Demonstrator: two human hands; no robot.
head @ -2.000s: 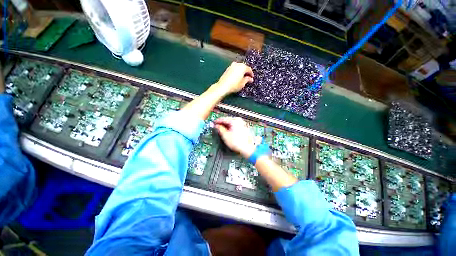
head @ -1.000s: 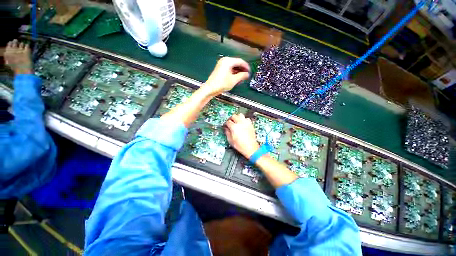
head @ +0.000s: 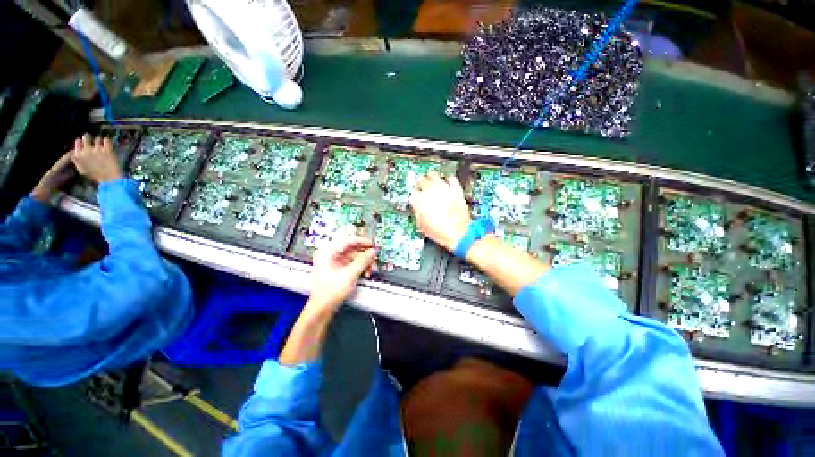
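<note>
My left hand (head: 342,268) is at the front edge of a carrier (head: 295,234), palm turned up, thumb and fingertips close together beside the lower right circuit board (head: 398,241). Whether a small part is between them is too small to tell. My right hand (head: 440,210), with a bright blue wrist strap (head: 474,236), is over the upper right board (head: 407,178) of the same carrier, fingers bent down onto it. The fingers hide the spot they touch, and whether they hold a part.
A dark glittering component pile (head: 545,76) lies on the green bench behind the line. A blue coiled cord (head: 581,73) crosses over it. A white fan (head: 255,45) stands behind the line at left. Another person's hands (head: 96,159) are at the far left carriers. The pale rail (head: 447,317) runs nearest me.
My left hand has come back from beside the component pile to the carrier's front edge. My right hand stays over the boards, near the upper right one. The view has shifted and turned.
</note>
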